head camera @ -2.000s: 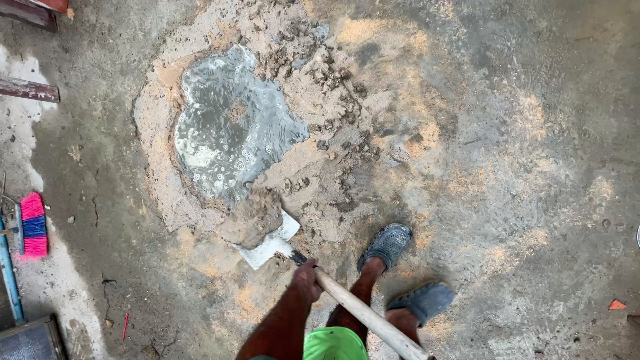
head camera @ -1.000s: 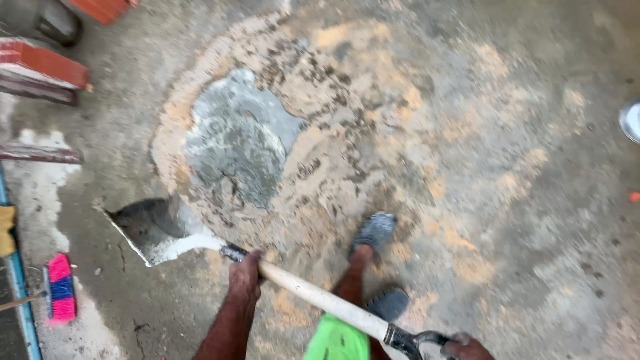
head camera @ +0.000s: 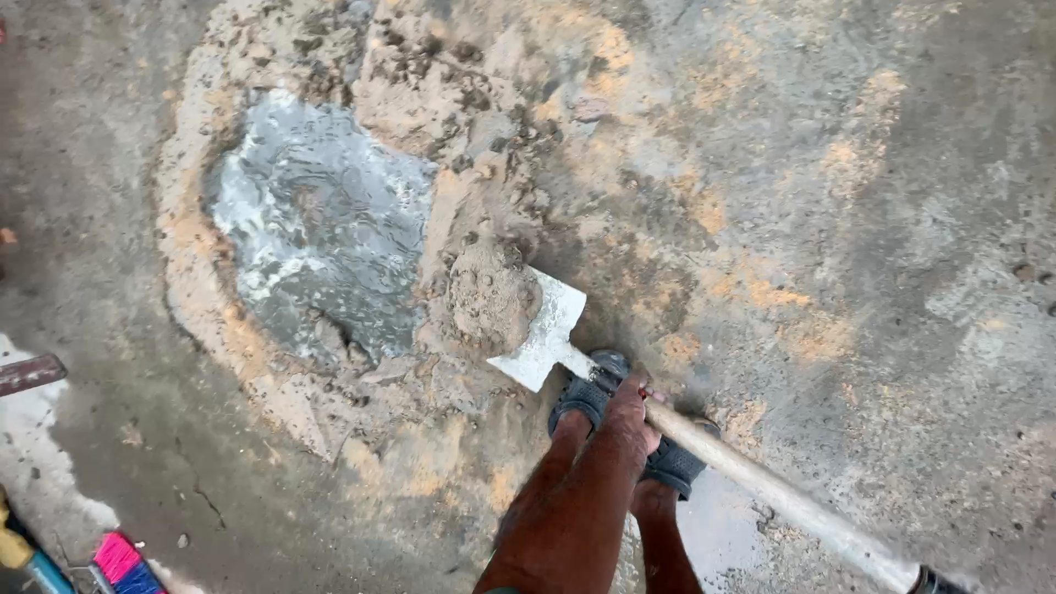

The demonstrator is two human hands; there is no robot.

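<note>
My left hand (head camera: 631, 412) is closed round the lower shaft of a shovel (head camera: 554, 330), just above its socket. The shovel's pale metal blade points up and left, with a heap of damp sand-cement mix (head camera: 493, 299) on its front part. That blade lies at the right rim of a ring of mix (head camera: 194, 247), which surrounds a pool of grey water (head camera: 330, 214). The wooden shaft slants down to the lower right, where its dark grip is cut off by the frame edge. My right hand is out of view.
My feet in dark clogs (head camera: 672, 466) stand close behind the blade on the stained concrete floor (head camera: 825, 330). A pink and blue brush (head camera: 124, 565) lies at the bottom left near a blue pole (head camera: 49, 573). A dark reddish bar (head camera: 31, 374) is at the left edge.
The shovel blade, seen bare left of the ring a second ago, is now at the ring's right side with mix on it. My right hand has left the view, and my feet are closer together.
</note>
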